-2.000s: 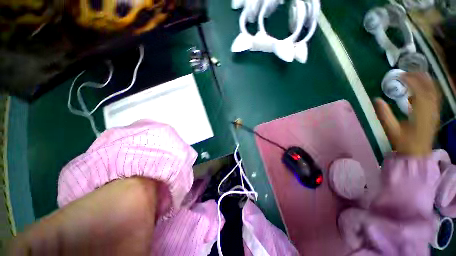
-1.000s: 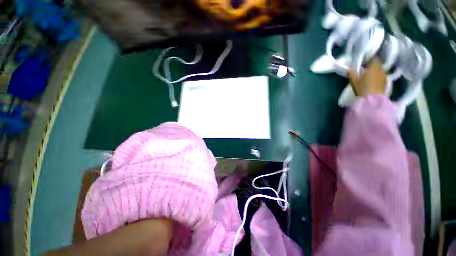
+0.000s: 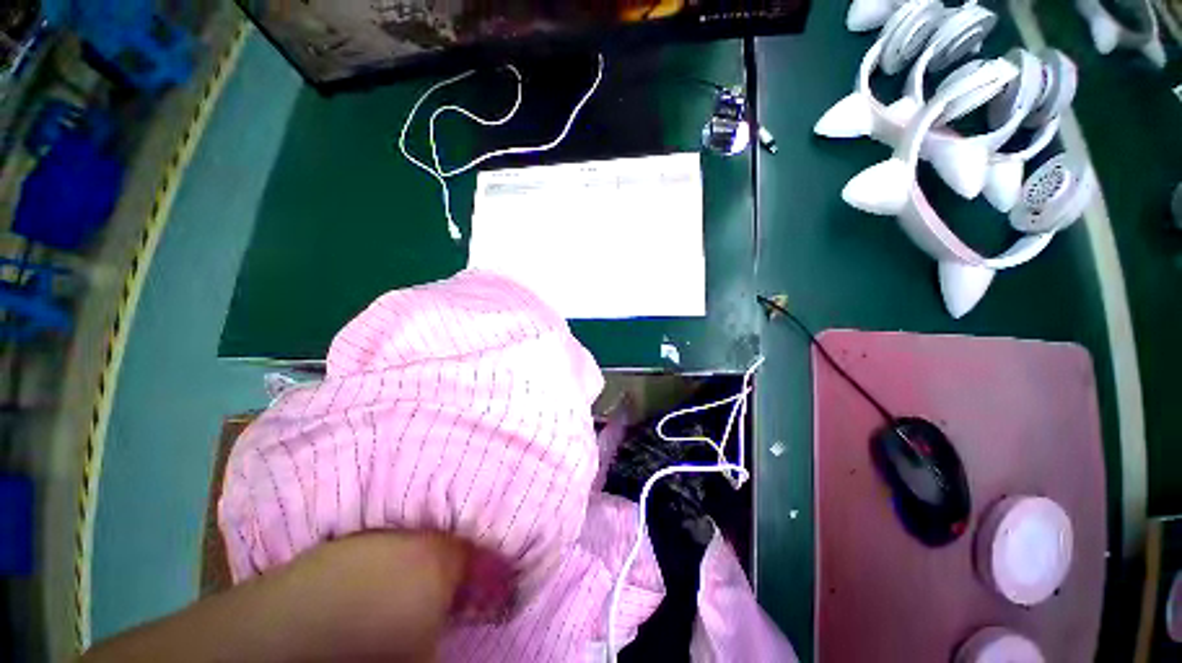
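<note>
My left arm's pink striped sleeve is at lower left. Its blurred bare forearm runs to the bottom left edge, with the hand out of the picture. My right hand is out of the picture. Several white cat-ear headsets (image 3: 940, 231) lie together at upper right; the nearest shows a pink headband underside and one ear cup (image 3: 1047, 194) with a round pattern of holes. A pale pink ear pad (image 3: 1024, 550) lies on the pink mat (image 3: 869, 544), with another (image 3: 1002, 648) cut off by the bottom edge. A white cable (image 3: 648, 492) hangs near my lap.
A black mouse (image 3: 923, 479) lies on the mat. A white printed sheet (image 3: 590, 240) lies on the green bench, with a loose white cable (image 3: 441, 136) behind it and small shiny metal pieces (image 3: 729, 123) beside it. A dark monitor (image 3: 544, 33) stands at the top. Blue stools (image 3: 58, 168) are at far left.
My right hand, which was at the headsets, has left the picture. The mouse and ear pads show again. My left forearm stays low at left.
</note>
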